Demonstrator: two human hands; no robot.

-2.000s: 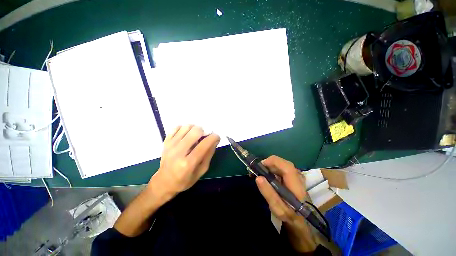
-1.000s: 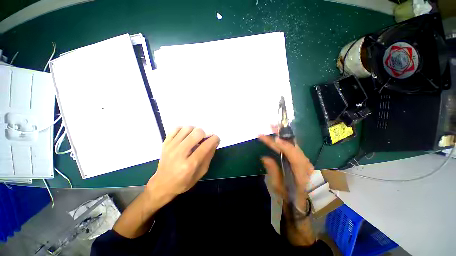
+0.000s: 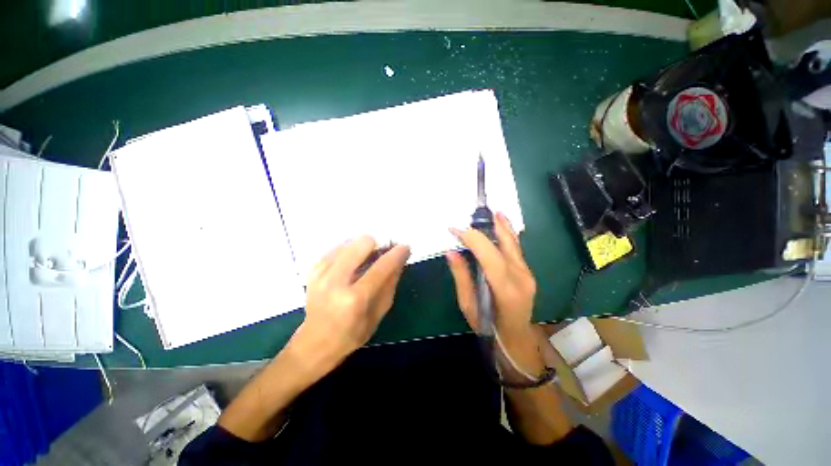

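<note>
A white panel stack (image 3: 392, 173) lies in front of me on the green bench, its surface overexposed. My left hand (image 3: 351, 289) rests at its near edge with thumb and fingertips close together; a small dark thing shows between them, too small to name. My right hand (image 3: 497, 278) holds the soldering iron (image 3: 482, 217) near the stack's right side. The iron's tip points away from me over the white surface; whether it touches cannot be told. A second white panel stack (image 3: 205, 227) lies directly to the left.
At far left are panels with white cables (image 3: 59, 259). At right stand a black fan (image 3: 700, 118), a pale tin (image 3: 620, 123), a black device with yellow label (image 3: 601, 196) and a black station (image 3: 720, 223). An open carton (image 3: 597, 359) sits below the bench edge.
The camera view has shifted, so the bench shows lower. My right hand has swung the iron from pointing at my left fingertips to pointing forward over the stack. My left fingers have parted slightly.
</note>
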